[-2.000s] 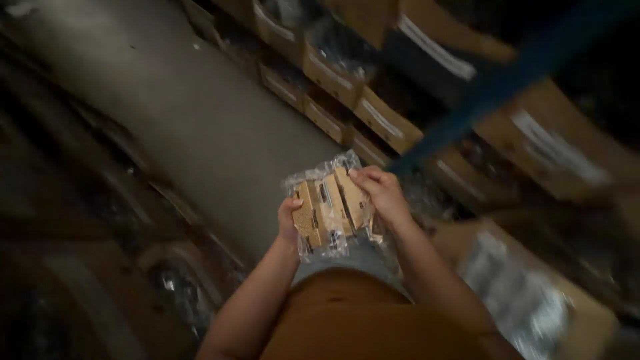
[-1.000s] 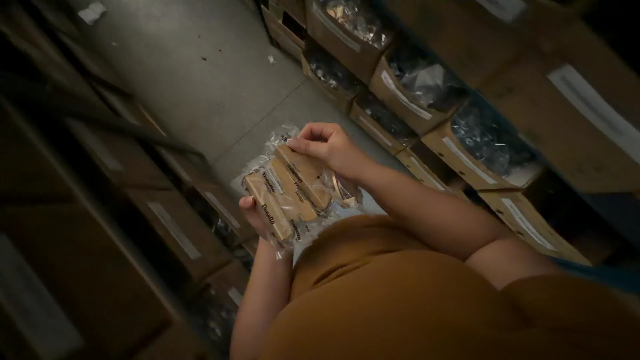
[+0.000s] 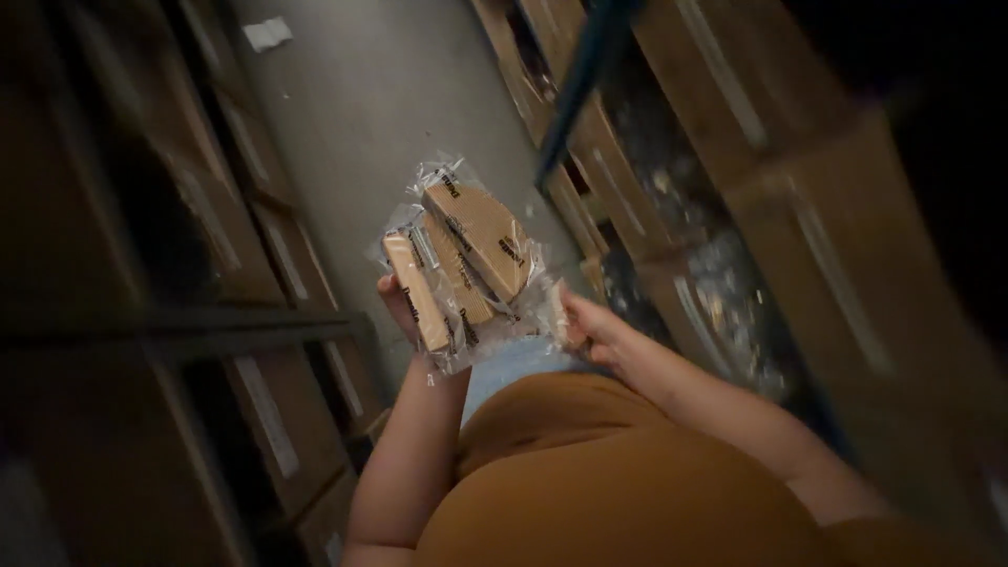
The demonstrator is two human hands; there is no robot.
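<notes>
Several tan pieces, some with a ribbed surface, lie in clear printed plastic packets [image 3: 476,244] in front of my body; they look like packaged brake pads, though I cannot tell for certain. My left hand [image 3: 400,307] holds the packets from the left, its fingers partly hidden behind them. On the right, my right hand [image 3: 587,327] grips the crinkled plastic at another packet's edge, with a pale piece [image 3: 561,315] by the fingertips. The ribbed piece at the top has a curved edge.
Shelves of cardboard boxes [image 3: 276,417] run along the left. More cardboard boxes [image 3: 693,323] stand on the right, some with plastic-wrapped goods. A blue rack post [image 3: 583,94] slants at the upper right. White scrap [image 3: 268,35] lies on the grey floor [image 3: 378,87].
My right hand has moved from the top of the packets down to their right side. The packets are now spread apart, with a curved ribbed piece facing up. The view has turned.
</notes>
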